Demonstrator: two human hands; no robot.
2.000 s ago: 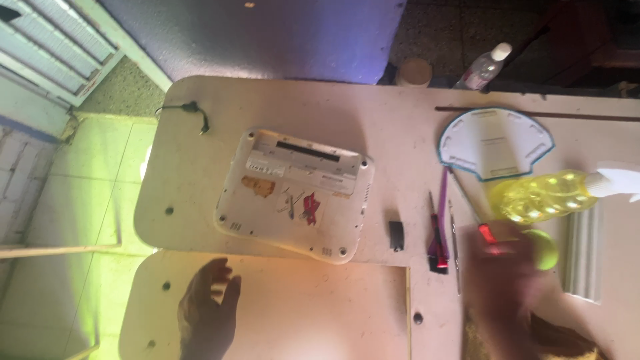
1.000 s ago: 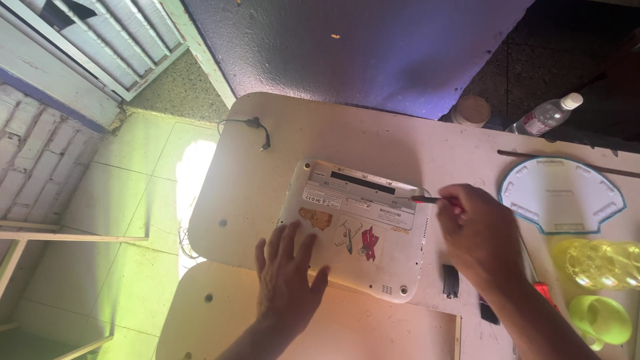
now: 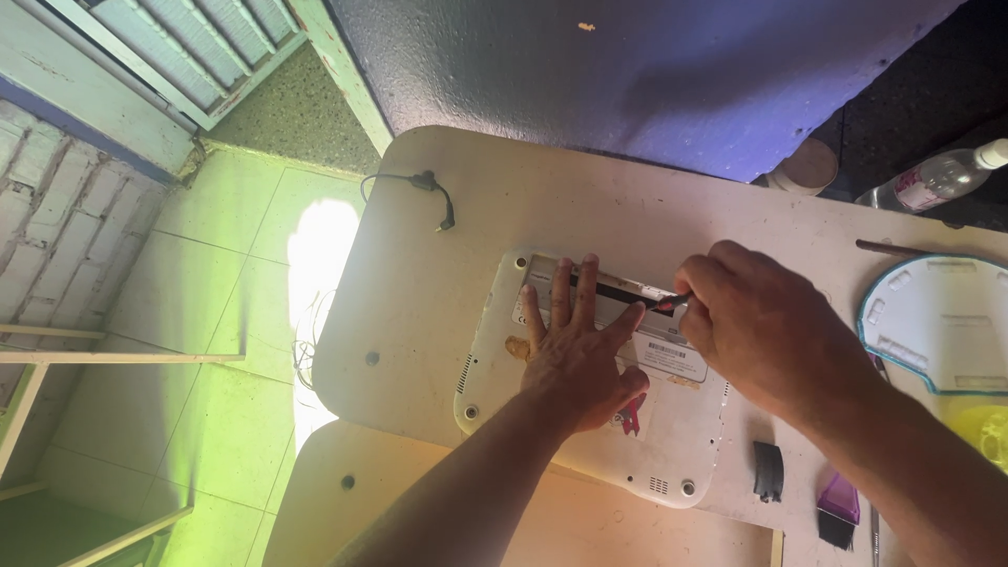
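Observation:
A white laptop lies with its underside up on the table, its labels, stickers and battery bay showing. My left hand rests flat on it with spread fingers, the fingertips reaching over the bay. A small tool with a red and dark shaft, seemingly a screwdriver, is held in my right hand. Its tip is at the right end of the bay, close to my left thumb. My right fist hides the handle and the laptop's upper right corner.
The pale table carries a black cable with a plug, a black curved piece, a purple brush, a teal-edged white panel and a yellow bottle. Behind its back edge are a clear bottle and a round container.
My left hand has come from the table's front part onto the laptop and farther up it. My right hand has moved from the tools at the right to the bay, holding the red tool.

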